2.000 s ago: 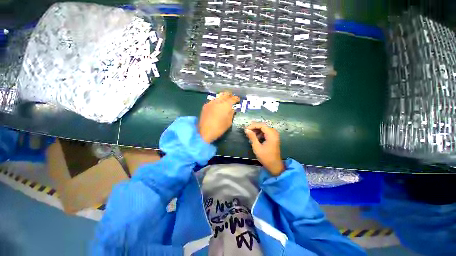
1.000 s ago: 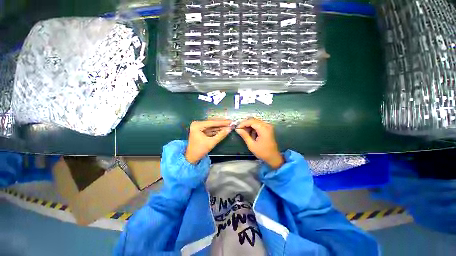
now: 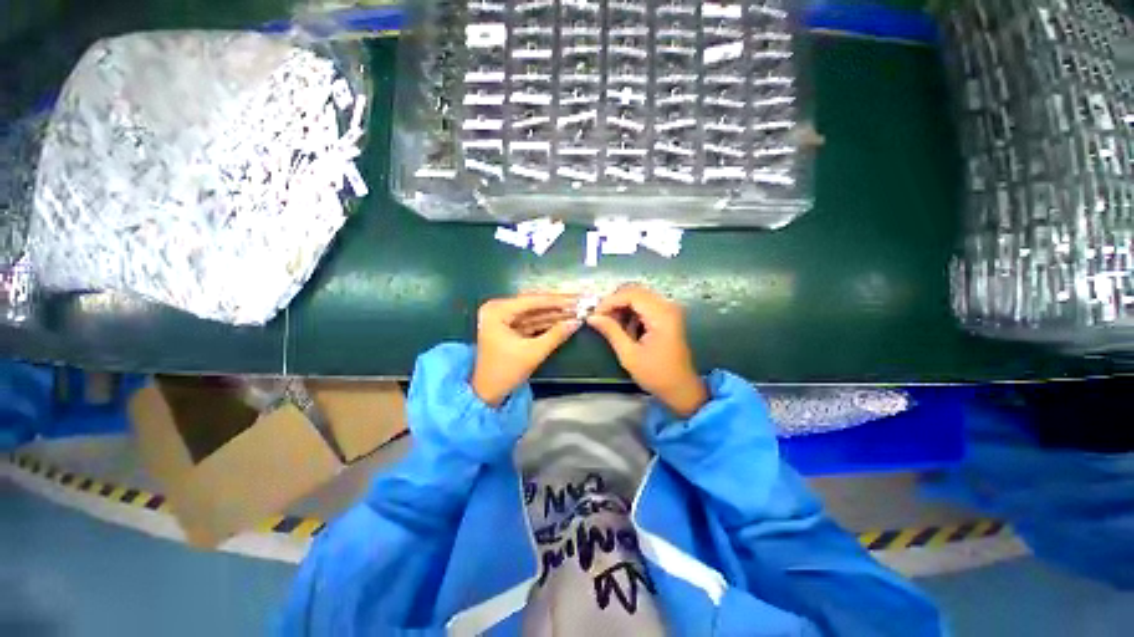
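My left hand (image 3: 522, 344) and my right hand (image 3: 650, 342) meet at the fingertips over the front of the green bench. Between them they pinch a tiny whitish piece (image 3: 586, 307), mostly hidden by the fingers; any darker part with it cannot be made out. Loose white plastic pieces (image 3: 637, 238) lie in small groups just beyond the hands, in front of the blister tray. The clear blister tray (image 3: 497, 203) lies at the centre, with rows of pockets holding slim parts with white.
A clear bulging bag of white pieces (image 3: 137, 162) lies at left, open toward the right. Stacked filled trays (image 3: 1047, 187) stand at right. Below the bench are a cardboard box (image 3: 255, 479) at left and a blue bin (image 3: 871, 451) at right, holding a silvery clear bag.
My left hand has come from the loose white pieces to meet my right hand, which has moved slightly left. Since one second ago both hands have stayed nearly in place. The view has shifted slightly.
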